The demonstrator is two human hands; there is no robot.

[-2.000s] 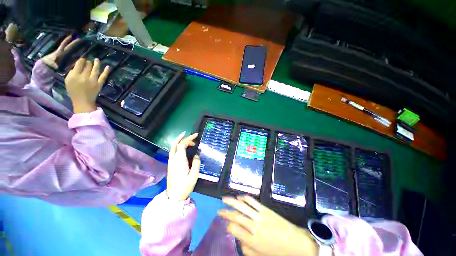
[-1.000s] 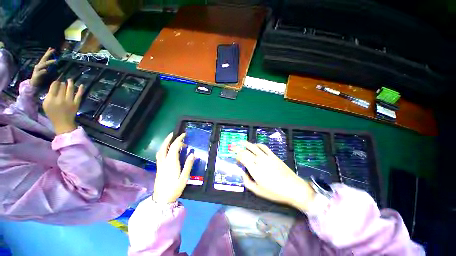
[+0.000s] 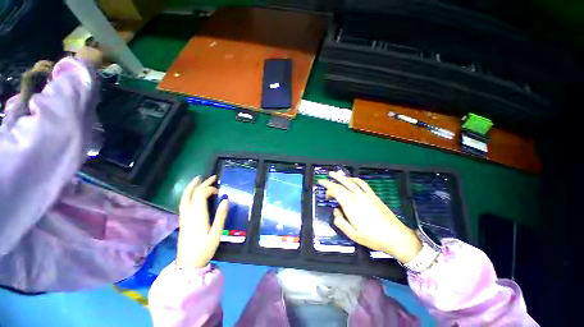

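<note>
A black foam tray (image 3: 307, 260) lies in front of me with several lit smartphones in a row. The leftmost phone (image 3: 237, 198) shows a dark blue screen with green and red blocks at its lower edge. The second phone (image 3: 282, 207) shows a lighter blue screen with red at the bottom. My left hand (image 3: 202, 220) rests at the tray's left end, fingers apart by the leftmost phone, holding nothing. My right hand (image 3: 368, 214) is over the third phone (image 3: 325, 223), fingertips at its upper part, holding nothing. The two rightmost phones show dark screens with text rows.
A neighbour's pink sleeve (image 3: 41, 159) reaches over another foam tray (image 3: 166, 137) at left. A single phone (image 3: 276, 83) lies on an orange-brown board (image 3: 224, 48). Stacked black trays (image 3: 422, 70) stand behind a narrow brown board (image 3: 374, 118). Dark phones (image 3: 498, 239) lie at right.
My right hand has moved from the second phone to the third. The second phone's screen has turned from green to blue. The neighbour's arm has swung up and back.
</note>
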